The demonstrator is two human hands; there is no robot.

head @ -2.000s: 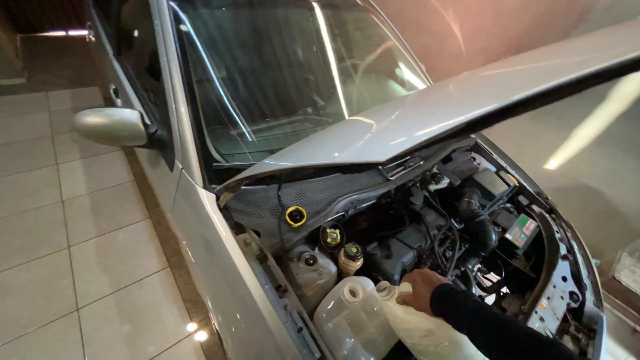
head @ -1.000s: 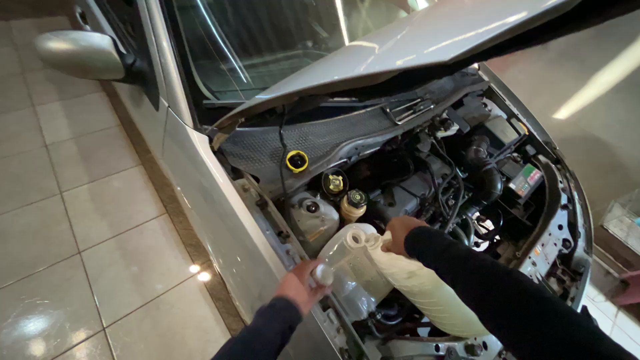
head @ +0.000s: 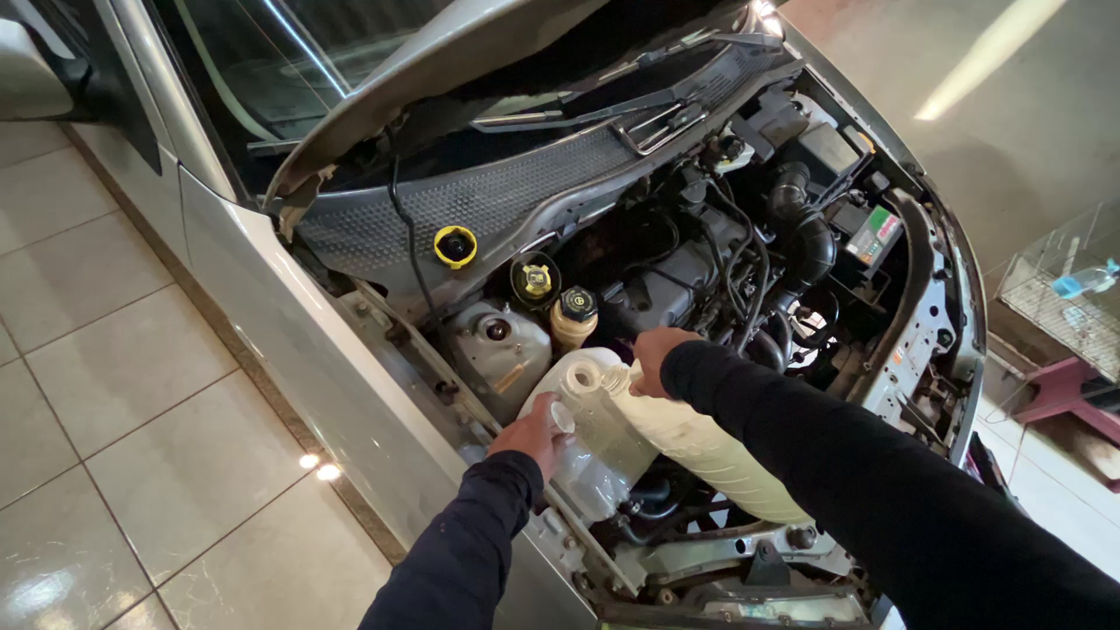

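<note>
In the engine bay, a clear plastic jug (head: 612,437) stands with its round mouth uncovered. My right hand (head: 661,359) grips a whitish plastic jug (head: 717,455) near its neck; this jug is tilted, its mouth close beside the clear jug's mouth. Between the fingers of my left hand (head: 535,433) is a white plastic cap (head: 562,418), held at the clear jug's left side. Behind the jugs, the coolant expansion tank (head: 500,350) has an open filler neck. A yellow-rimmed black cap (head: 455,247) lies on the cowl panel. Whether liquid flows is unclear.
The raised hood (head: 394,83) overhangs the windshield side. A fluid reservoir with a black cap (head: 577,304) and a yellow-marked cap (head: 535,280) are beside the expansion tank. The battery (head: 871,232) sits at right. A wire cage (head: 1067,289) stands beyond the car's front.
Since two seconds ago, my left hand has come into view with the white cap. The whitish jug has tilted toward the clear jug's mouth. The view has moved closer over the engine.
</note>
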